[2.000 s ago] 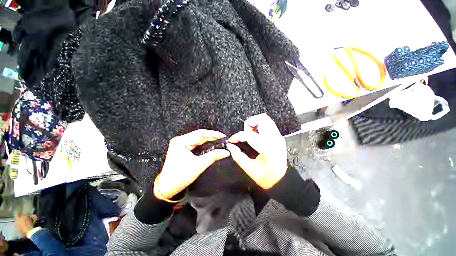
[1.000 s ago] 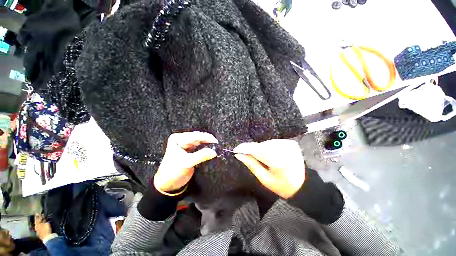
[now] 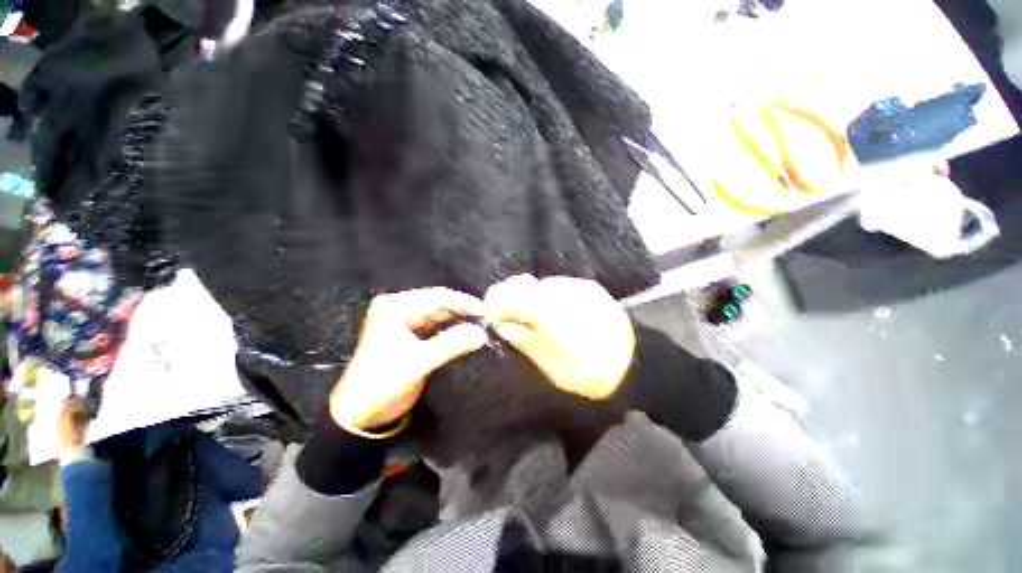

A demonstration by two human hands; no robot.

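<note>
The charcoal-black jacket (image 3: 448, 168) lies over the table edge and down to my lap. Flecked braid trim (image 3: 347, 45) shows on its upper part, and a thin flecked line runs along its lower left edge. My left hand (image 3: 400, 353) pinches the jacket edge between thumb and fingers. My right hand (image 3: 560, 334) is right against it, fingertips closed together at the same spot. A needle cannot be made out; the frame is blurred.
Orange-handled scissors (image 3: 784, 157) and slim dark snips (image 3: 666, 174) lie right of the jacket. A blue patterned cloth (image 3: 913, 121) is beside the scissors. A white bag (image 3: 925, 213) hangs at the table edge. A floral item (image 3: 73, 297) is far left; a person's blue sleeve (image 3: 90, 515) is lower left.
My right hand has moved left, back against my left hand, after being drawn a little away to the right. My left hand keeps its pinch. The whole view has shifted slightly.
</note>
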